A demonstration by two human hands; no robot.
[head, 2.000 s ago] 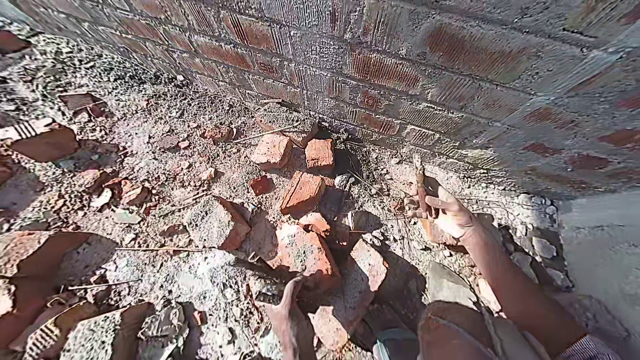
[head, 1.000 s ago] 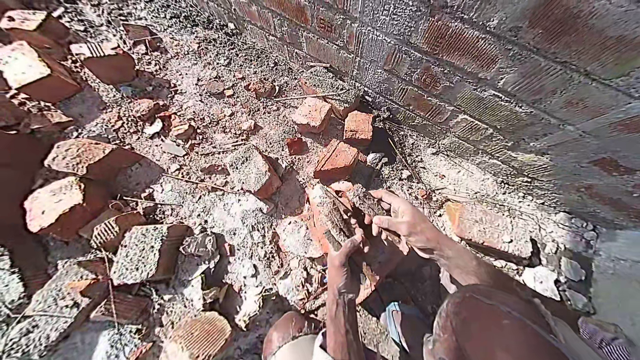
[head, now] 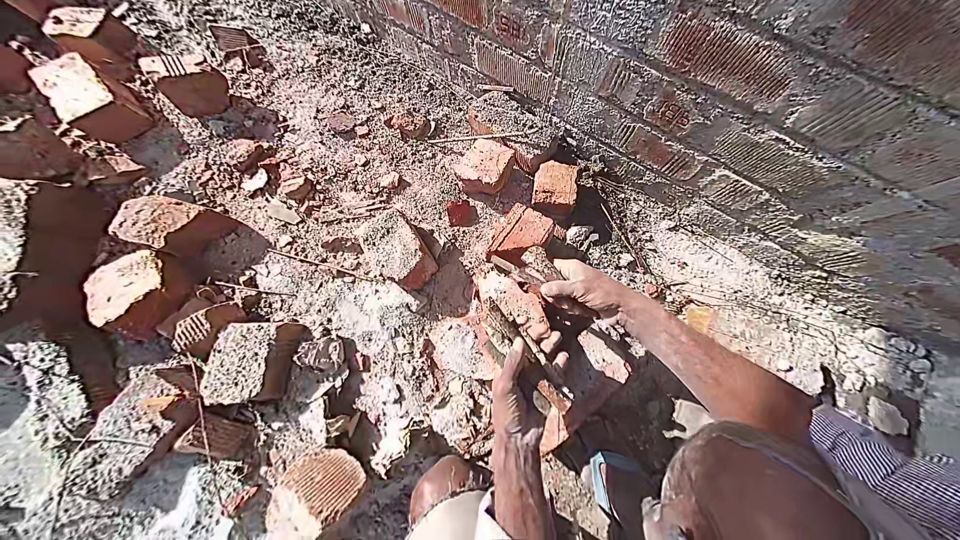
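Note:
My left hand, low in the middle, is closed around a long, narrow, dusty piece; whether it is wood, metal or brick I cannot tell. Just up and to the right, my right hand grips a shorter rough piece between thumb and fingers. A pale-topped broken brick lies under and between the hands, partly hidden by them. Right beyond them is an orange brick piece, with a small squarish one farther off.
A mortared brick wall runs along the upper right. Broken bricks are heaped at the left, among them a mortar-crusted block and a ridged piece. Rubble and thin twigs cover the ground. My knees are at the bottom edge.
My right hand has come away from the foot of the wall to beside my left hand, with a narrow piece in it. My left hand has lifted a long piece. The view has shifted.

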